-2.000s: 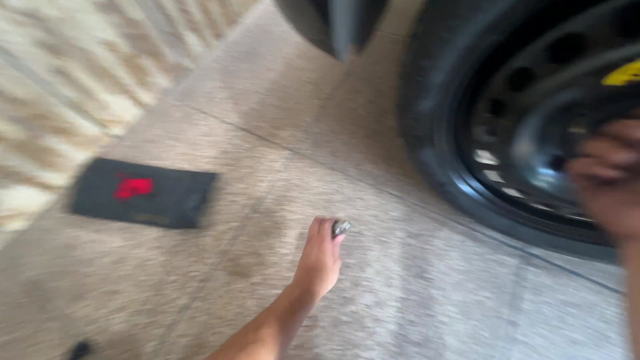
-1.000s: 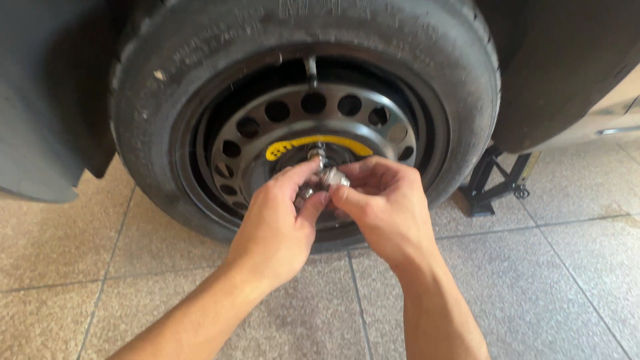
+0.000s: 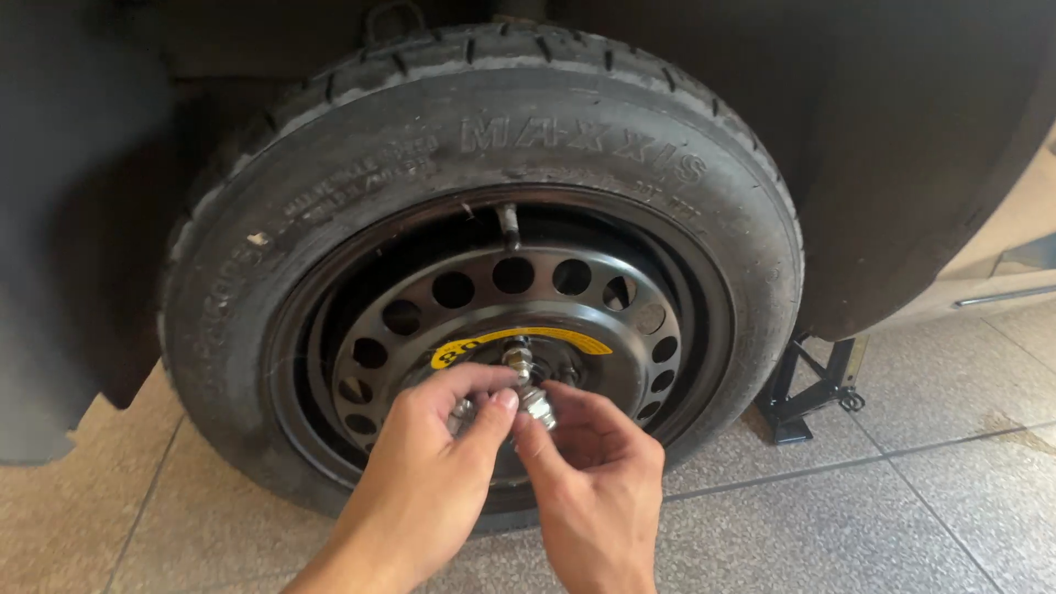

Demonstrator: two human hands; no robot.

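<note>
A Maxxis tyre [image 3: 528, 107] on a black steel wheel [image 3: 577, 318] fills the middle of the head view, with a curved yellow sticker [image 3: 569, 337] near its centre. A chrome lug nut [image 3: 518, 360] sits at the top stud position, just above my fingertips. My right hand [image 3: 598, 474] pinches another chrome lug nut [image 3: 536, 406] between thumb and fingers. Close beside it, my left hand [image 3: 433, 462] has its thumb near that nut, and a shiny metal nut [image 3: 462, 410] shows between its thumb and curled fingers. The hub's lower part is hidden behind both hands.
Dark fender liner [image 3: 891, 148] surrounds the wheel at the right, and a dark body panel [image 3: 74, 247] stands at the left. A black scissor jack [image 3: 813, 392] rests on the tiled floor [image 3: 825, 511] right of the tyre. The valve stem [image 3: 509, 228] points down from the rim.
Two seconds ago my left hand was over the floor, holding a small metal object, near a dark pouch. Both hands are now together at the hub. The view has swung to the wheel and come closer.
</note>
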